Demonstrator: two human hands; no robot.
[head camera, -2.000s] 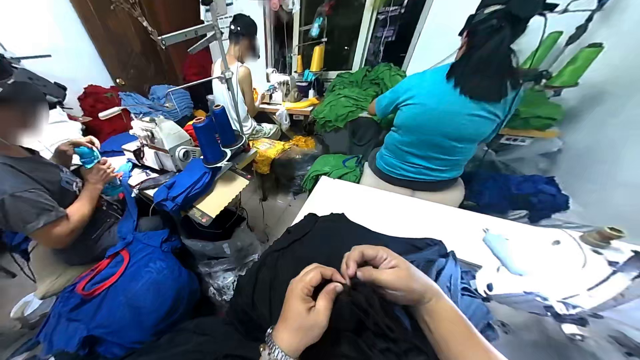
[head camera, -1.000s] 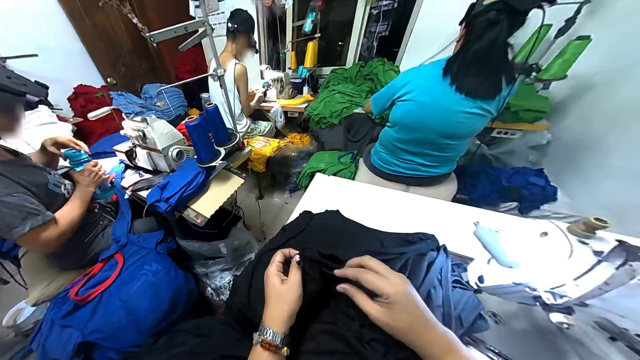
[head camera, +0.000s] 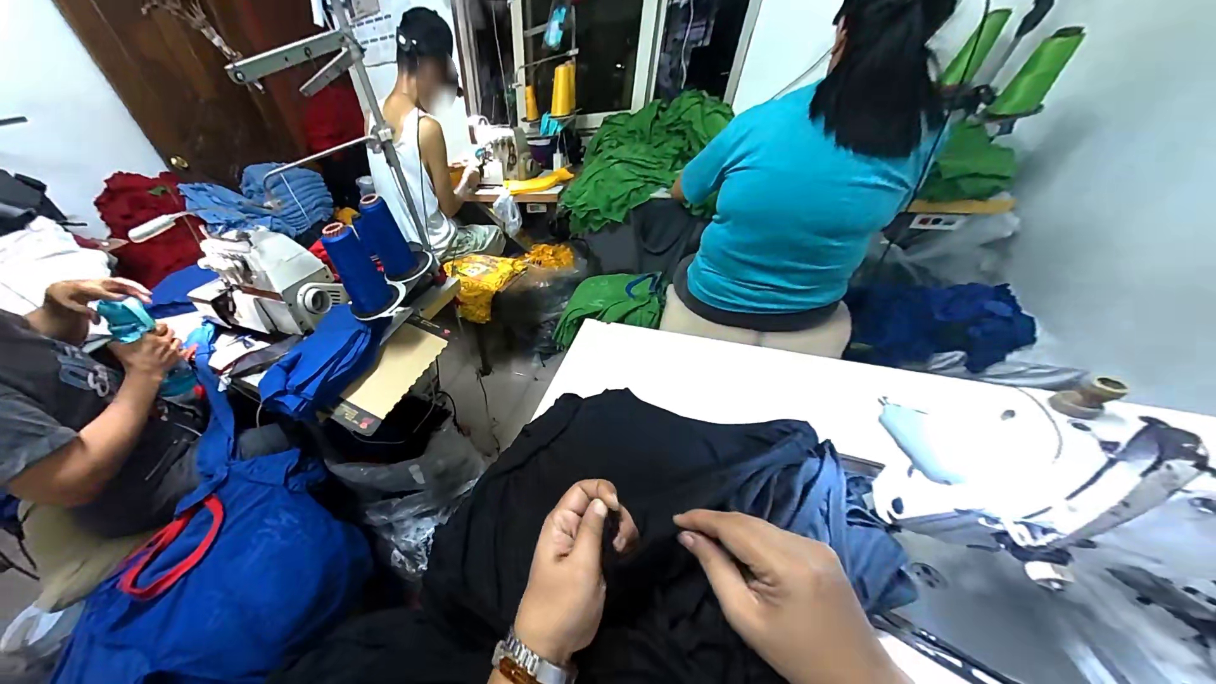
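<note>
Black fabric (head camera: 608, 446) lies bunched over the near edge of a white sewing table, in front of me. Over its lower part is my left hand (head camera: 575, 560), wearing a metal-band wristwatch (head camera: 532, 657), with fingers curled and thumb near the fingertips; whether it pinches a bit of cloth or thread is too dark to tell. To its right, my right hand (head camera: 779, 589) has thumb and forefinger close together at the black cloth, and what is between them cannot be made out. Bluish-grey fabric (head camera: 807, 494) lies beside the black cloth. A white sewing machine (head camera: 1016, 465) stands at the right.
A thread spool (head camera: 1088, 397) stands by the machine on the white tabletop (head camera: 703, 370). At left, a person handles turquoise cloth beside an overlock machine (head camera: 266, 275) and blue thread cones (head camera: 361, 266). Blue garments (head camera: 247, 560) are piled at lower left. Two other people sit ahead near green fabric (head camera: 646, 157).
My hands were close together on the black fabric two seconds ago; they are now apart, with a gap between them.
</note>
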